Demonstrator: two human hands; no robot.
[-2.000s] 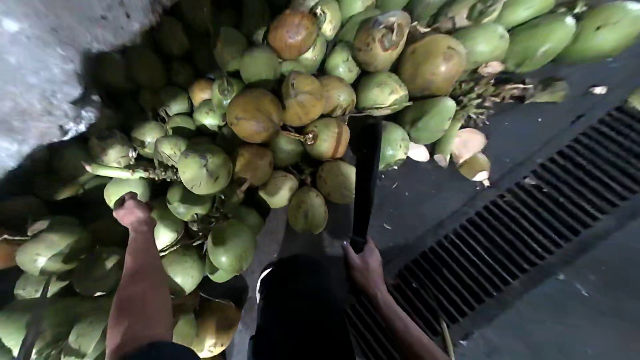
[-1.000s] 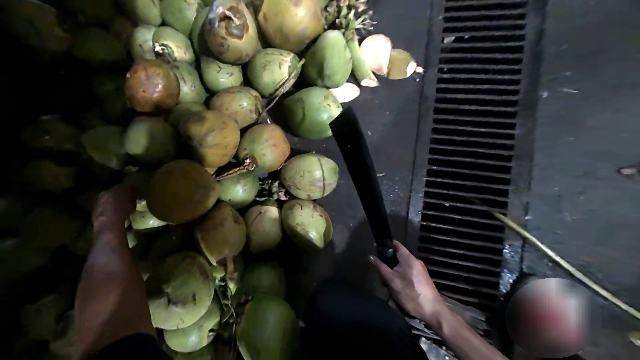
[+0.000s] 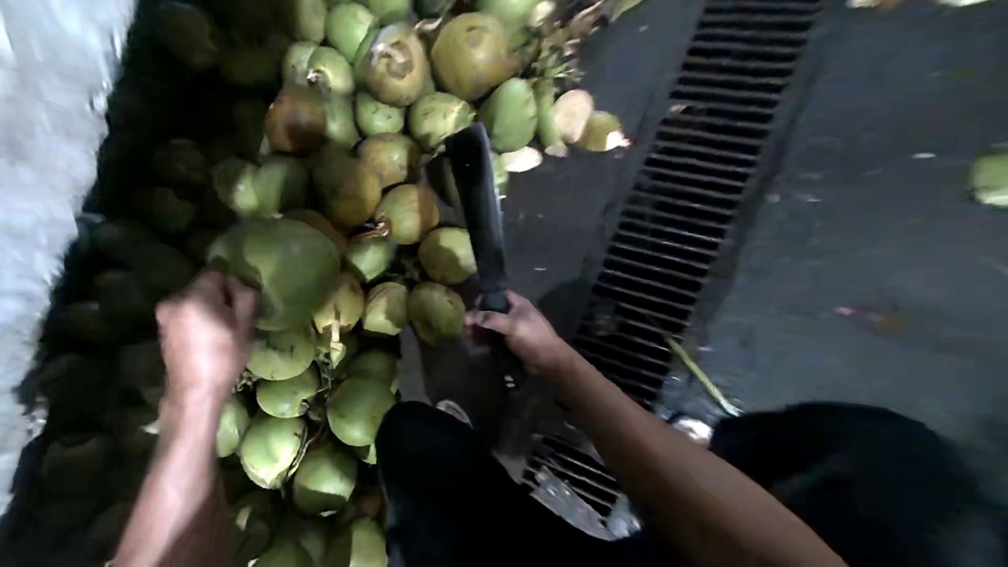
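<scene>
At the left, my left hand point(image 3: 206, 327) grips a large green coconut point(image 3: 279, 268) by its near left side, blurred and raised over the pile. My right hand point(image 3: 524, 329) is closed around the handle of a machete point(image 3: 482, 205), whose dark broad blade points away from me, its tip beside the coconuts. Under and around the held coconut lie many green and brownish coconuts, among them a green one point(image 3: 357, 411) near my knee and a brownish one point(image 3: 435, 313) left of my right hand.
A metal drain grate point(image 3: 685, 181) runs diagonally across the dark floor at the right. Cut husk pieces point(image 3: 572, 114) lie by the pile's far right edge. A pale wall or slab point(image 3: 55, 157) borders the left. A plant stalk point(image 3: 701, 374) rests near the grate.
A large green coconut now shows in my left hand, lifted above the pile. My right hand still holds the machete. The view has turned.
</scene>
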